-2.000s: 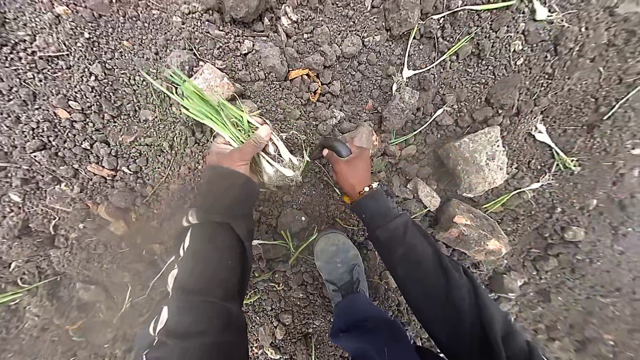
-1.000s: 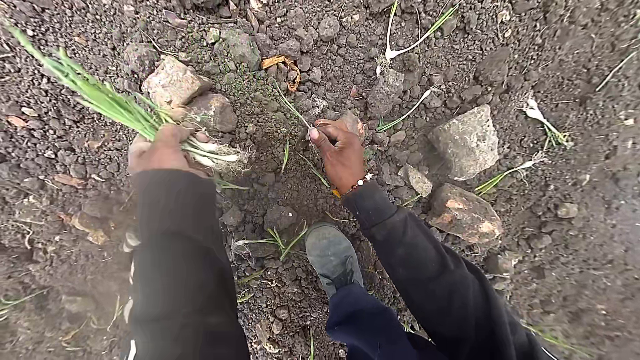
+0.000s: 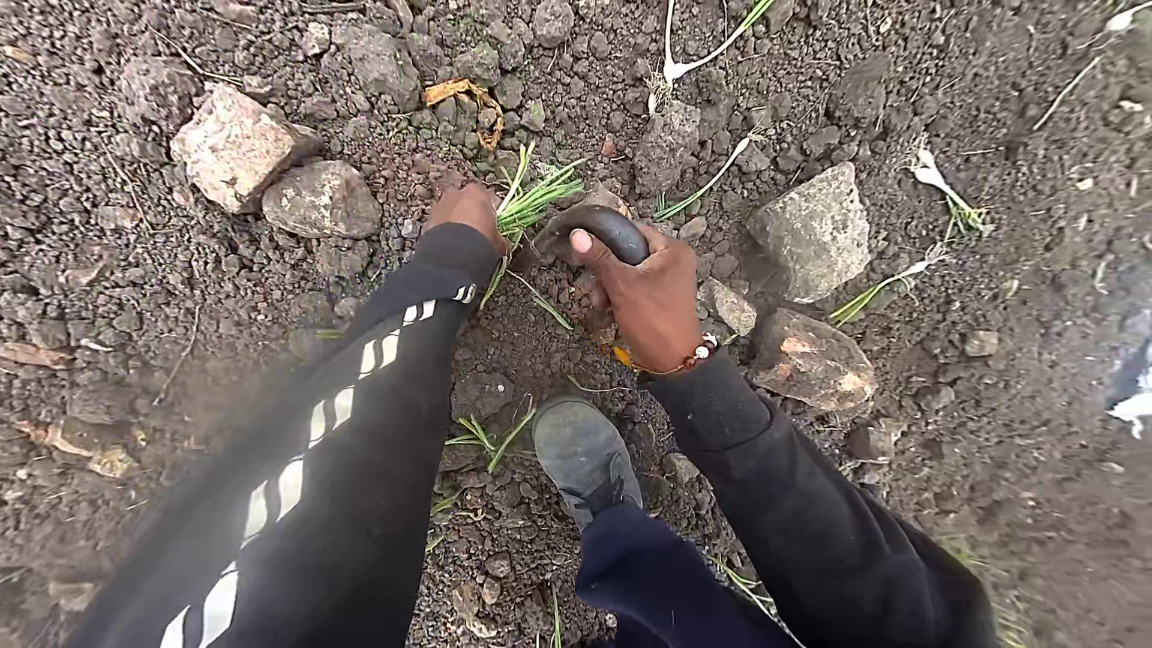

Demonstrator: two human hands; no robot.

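Note:
My left hand point(image 3: 466, 214) is closed around a bunch of green onion seedlings point(image 3: 540, 200), low over the soil; their leaf tops point up and right, and the bulb ends are hidden. To its right, my right hand point(image 3: 650, 292) grips a dark curved tool point(image 3: 598, 225), whose smooth rounded end curves toward the leaves. The tool's working end is hard to make out against the soil. A thin green shoot point(image 3: 542, 301) stands in the loose soil between my hands.
Pale rocks point(image 3: 236, 148) lie at the left, and a large grey rock point(image 3: 814, 232) and a reddish-brown rock point(image 3: 813, 360) at the right. Loose onion seedlings point(image 3: 940, 184) are scattered on the soil. My shoe point(image 3: 585, 454) is below my hands.
My left hand with the bunch has moved right, close to my right hand; the leaves pointed up and left before. The dark curved tool, out of plain sight a second ago, shows again in my right hand.

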